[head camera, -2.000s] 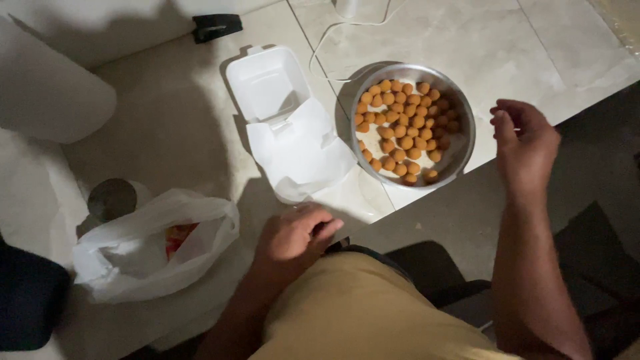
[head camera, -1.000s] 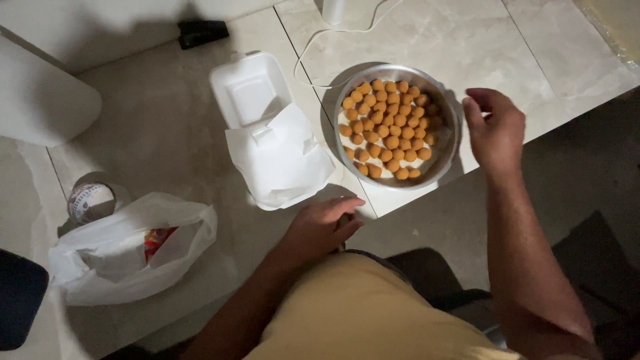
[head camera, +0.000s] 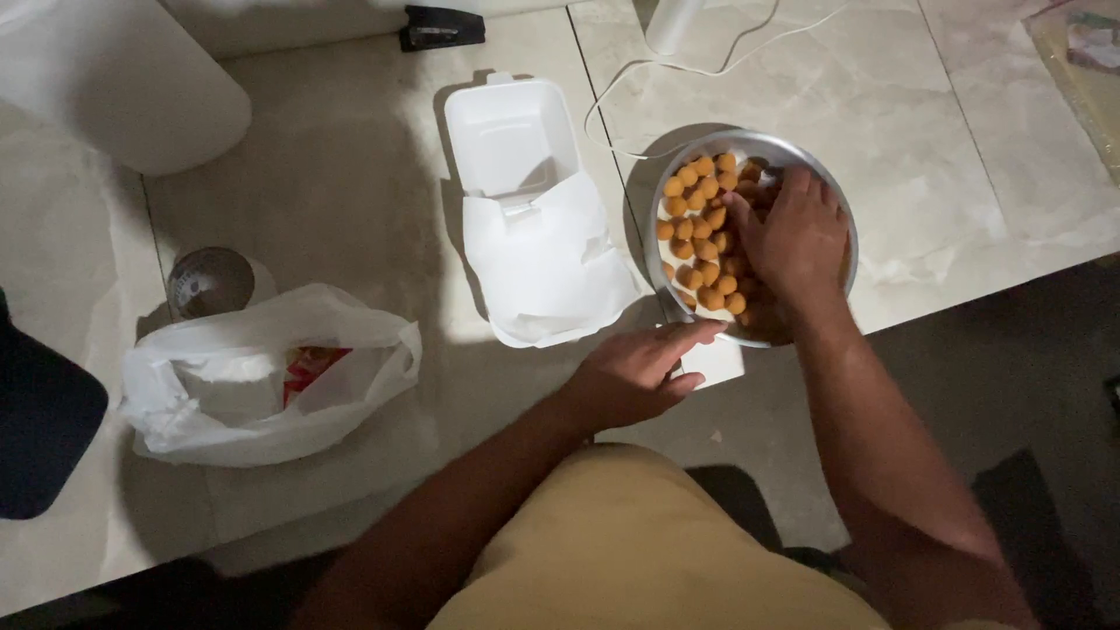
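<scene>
A round metal pan (head camera: 754, 137) holds many small orange-brown balls (head camera: 702, 249) on a pale lining. My right hand (head camera: 796, 232) reaches into the pan's right half, fingers spread over the balls; its fingertips are partly in shadow, so whether it grips any does not show. My left hand (head camera: 643, 372) is at the pan's near edge with its forefinger pointing at the rim, the palm empty as far as can be seen. Left of the pan lies an opened white foam food box (head camera: 512, 131), its nearer half covered with white paper (head camera: 551, 254).
A white plastic bag (head camera: 271, 437) with a red packet (head camera: 311, 372) sits at the left, beside a round container (head camera: 210, 282). Behind are a large white cylinder (head camera: 157, 96), a black clip-like object (head camera: 443, 29) and a white cable (head camera: 643, 63). The tiled counter's edge runs close by my body.
My right hand has moved from beside the pan into it, over the balls. My left hand has come up to the pan's near rim. A small white piece now shows beneath that rim.
</scene>
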